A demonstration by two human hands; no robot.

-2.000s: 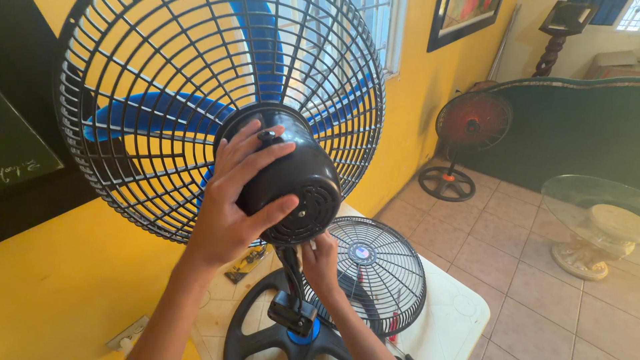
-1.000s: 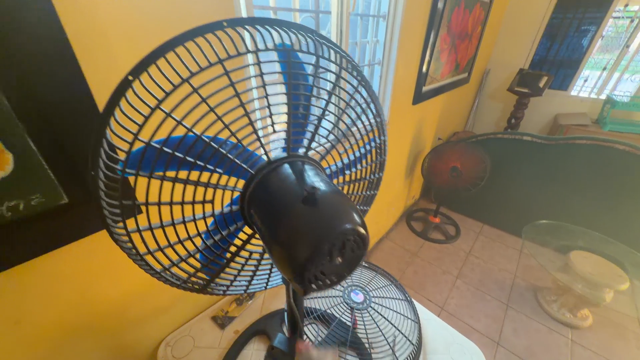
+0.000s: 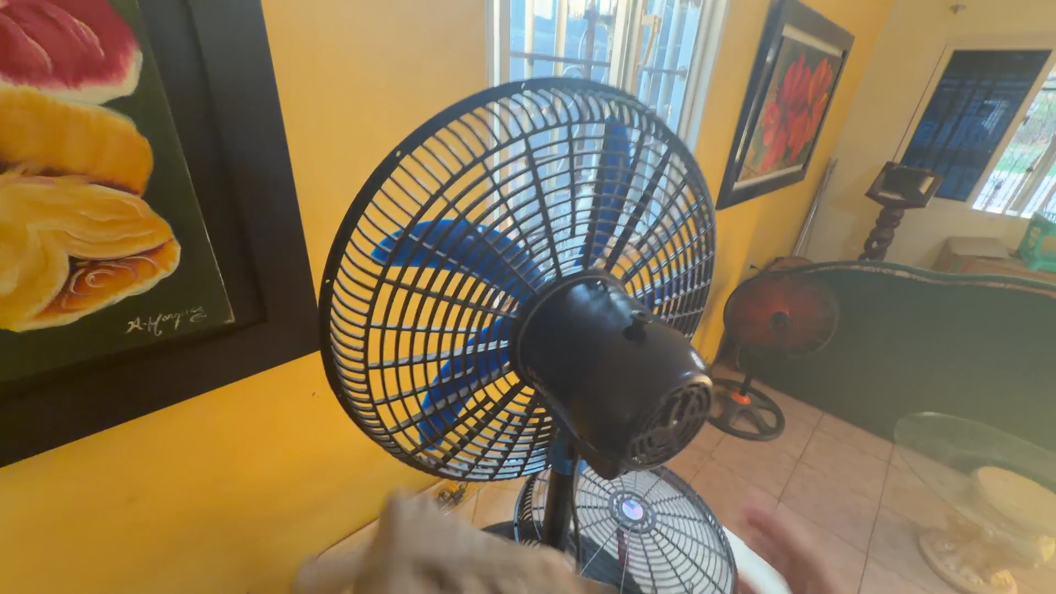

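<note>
A pedestal fan's black motor housing [image 3: 606, 363] and round wire grille [image 3: 429, 305], with blue blades [image 3: 462, 247] inside, stand upright on a black pole [image 3: 559, 503]. Below and behind the pole, a detached-looking black wire grille [image 3: 660, 528] with a round centre badge lies on the white table [image 3: 755, 565]. My left hand [image 3: 445, 553] is a blur at the bottom edge, left of and in front of the pole. My right hand [image 3: 792, 544], also blurred, is at the lower right, near the table's edge. What either hand holds cannot be made out.
A second fan with an orange-red centre [image 3: 780, 318] stands on the tiled floor against a dark green curved panel [image 3: 891, 346]. A glass-topped table [image 3: 973, 462] is at the right. A framed flower painting [image 3: 289, 330] hangs close by on the left of the yellow wall.
Two seconds ago my left hand lay on the motor housing and my right hand was beneath it; both are now away from the housing. The view has shifted left and up.
</note>
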